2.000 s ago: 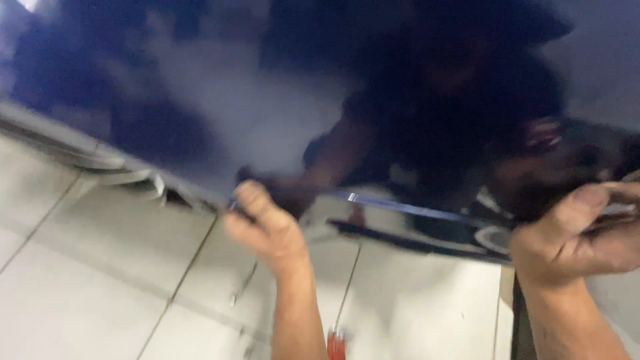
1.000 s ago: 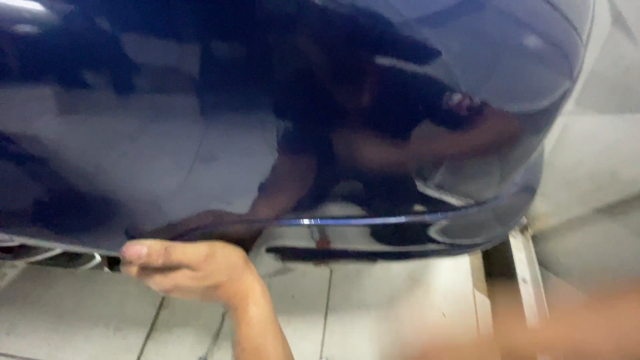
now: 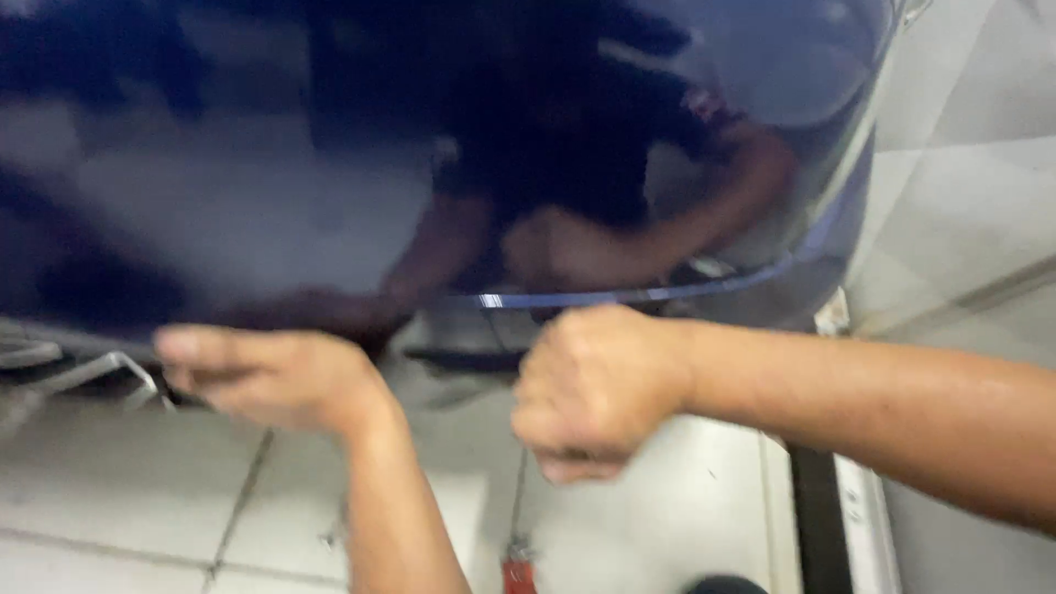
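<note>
A glossy dark blue painted panel, seemingly a car bumper (image 3: pixel 247 206), fills the upper part of the head view and mirrors my arms. At its lower edge on the left is my left hand (image 3: pixel 272 375), palm side up, fingers pointing left, the fingertips against or just under the edge. My right hand (image 3: pixel 590 392) is closed in a fist in front of the panel's lower edge, near its thin molded ridge (image 3: pixel 610 297). Whether the fist touches the panel is unclear, and nothing shows in it.
White floor tiles (image 3: pixel 272 511) lie below. A red-handled item (image 3: pixel 518 573) is at the bottom. Metal brackets (image 3: pixel 107 367) show under the panel at left. A dark strip and a pale rail (image 3: pixel 862 511) run at lower right, beside grayish-white sheeting (image 3: pixel 965 206).
My right hand has left the panel's edge at the right and is now a fist nearer my left hand. My left hand has stayed at the lower edge. The view has shifted.
</note>
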